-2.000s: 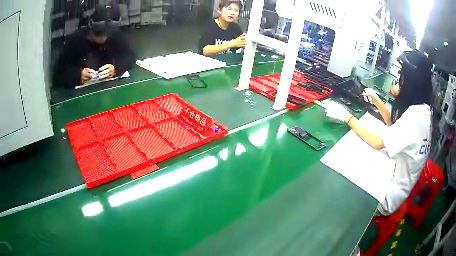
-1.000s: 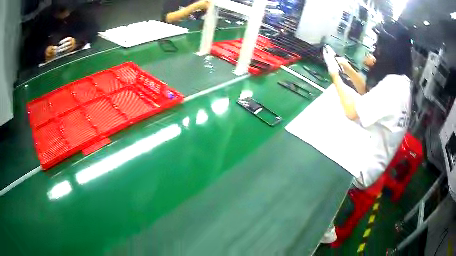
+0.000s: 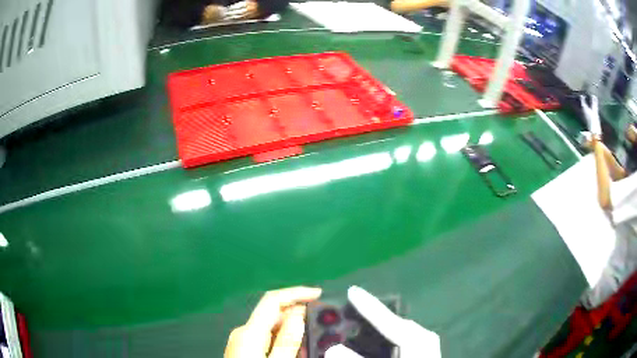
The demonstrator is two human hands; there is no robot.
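Note:
My left hand, bare, is at the bottom edge and grips the left side of a dark phone part with round lens holes. My right hand, with white covering on its fingers, holds the same part from the right and front. The lower part of both hands and of the phone part is cut off by the picture's edge. Another phone middle frame lies on the glossy green bench ahead to the right.
A red tray lies ahead. A further dark frame lies by a white sheet at right, near a worker's arm. White posts stand before a second red tray. A white tray edge shows at bottom left.
Both hands have come into view at the bottom with the dark phone part. The view has turned left and down from a second ago. A second frame now lies by the white sheet.

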